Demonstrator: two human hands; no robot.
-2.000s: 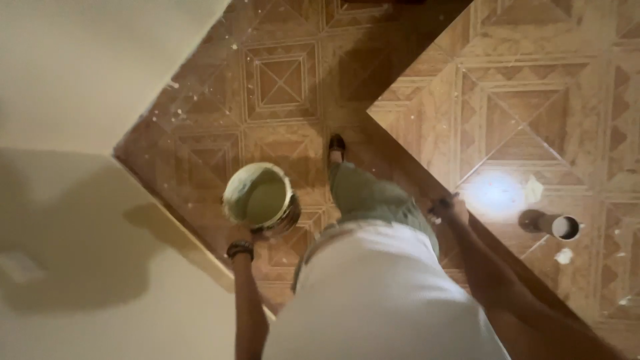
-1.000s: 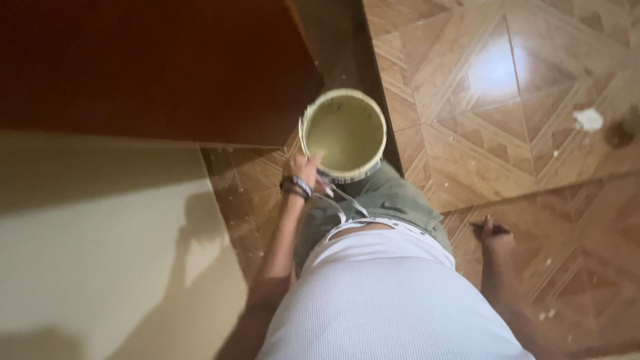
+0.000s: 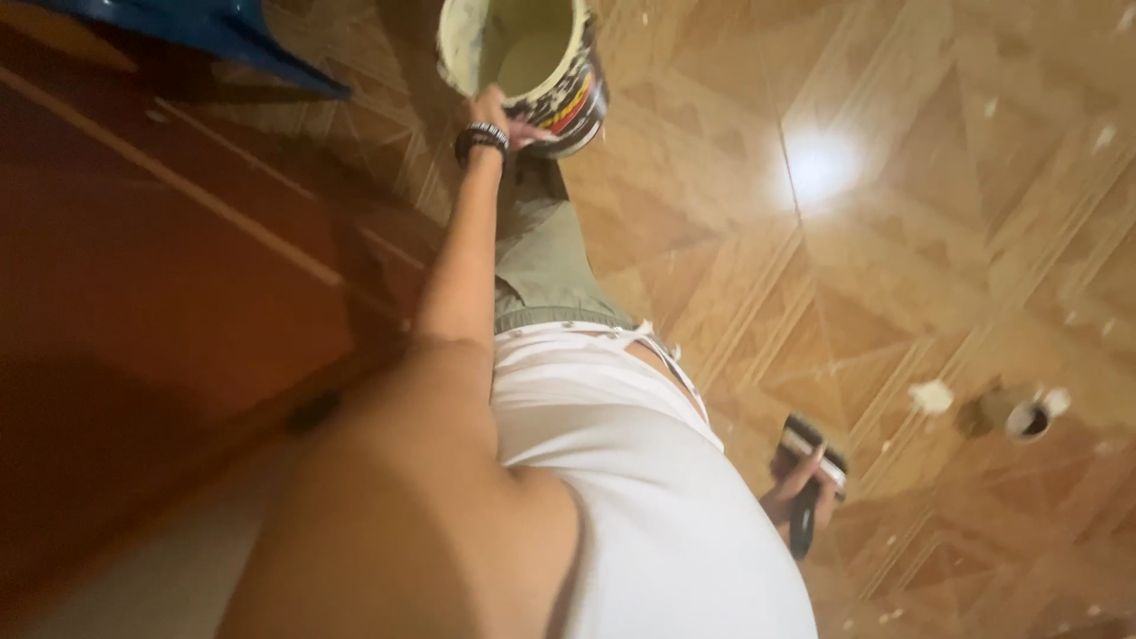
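My left hand, with dark bands at its wrist, grips the near rim of a paint bucket at the top centre. The bucket is tilted, its outside is smeared and bears a coloured label, and pale paint or a similar wet material shows inside. At the lower right my right hand is closed around a wide tool with a black handle, which looks like a paint brush. The tool is held at my side above the tiled floor, clear of the bucket.
A brown wooden door or panel fills the left. Part of a blue plastic object shows at the top left. On the tiled floor at the right are a small cup-like container, a pale blob and scattered pale spots.
The view has turned and shifted a lot. My left hand holds the bucket out farther from my body than one second ago. The wide tool in my right hand now shows plainly.
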